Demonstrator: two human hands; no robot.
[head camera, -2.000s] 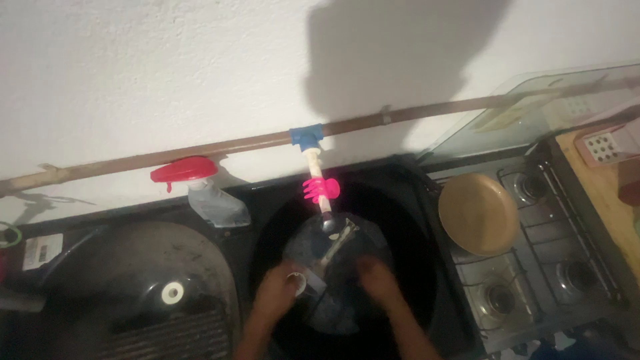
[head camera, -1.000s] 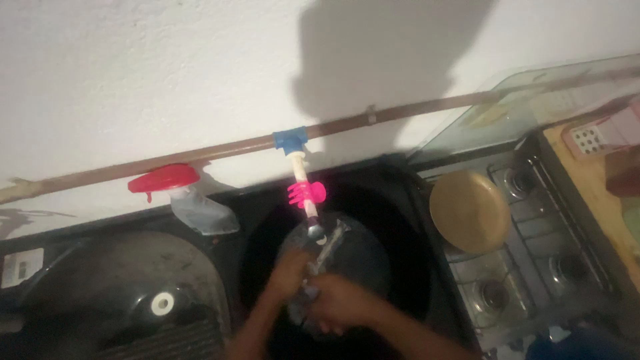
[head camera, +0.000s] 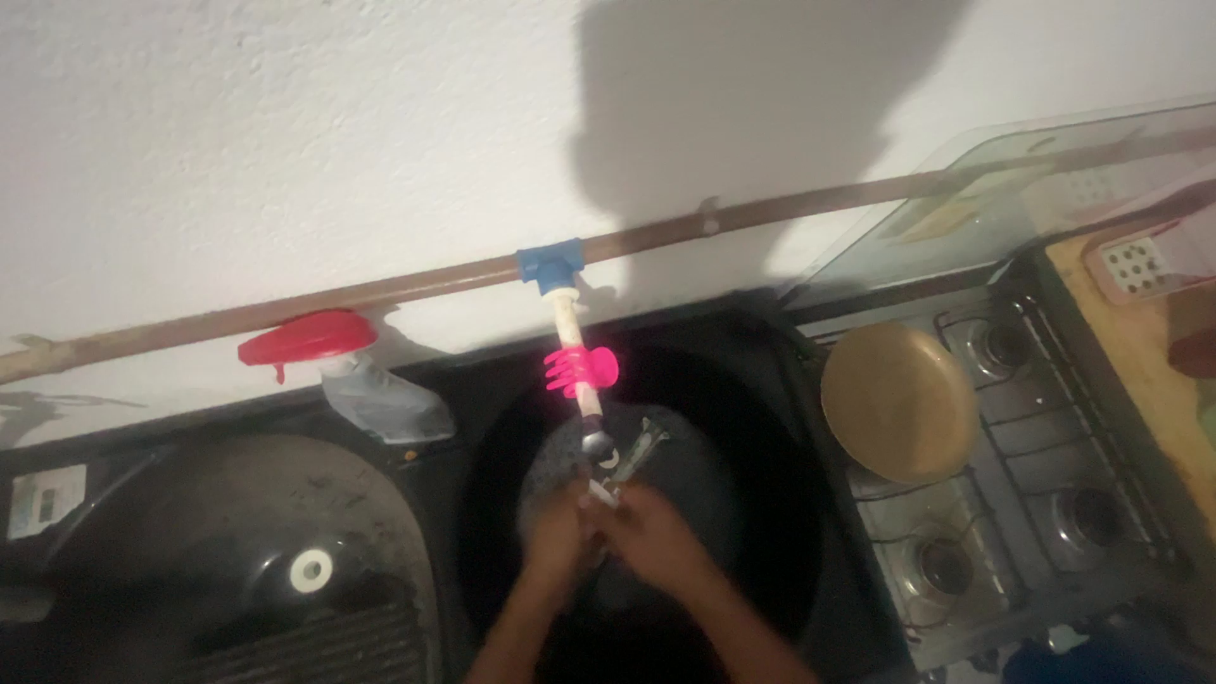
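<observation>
My left hand (head camera: 560, 534) and my right hand (head camera: 646, 537) meet over a black sink basin (head camera: 788, 560), just below the tap spout (head camera: 597, 445). A small whitish object (head camera: 604, 492) shows between the fingertips; blur hides what it is and which hand grips it. Beyond the hands, a pale, narrow object (head camera: 644, 446) lies slanted in the basin. A bright pink claw hair clip (head camera: 581, 370) is clamped around the white tap pipe (head camera: 568, 318).
A spray bottle with a red head (head camera: 309, 340) stands behind the sinks. At left is a second black basin (head camera: 256, 475) with a drainer. A tan round pan or lid (head camera: 899, 403) rests on the gas stove (head camera: 1012, 456). A brown pipe (head camera: 427, 285) crosses the wall.
Two seconds ago my hands were apart over the basin, with a pale round-ended object at my left hand. They came together, and now meet close under the spout.
</observation>
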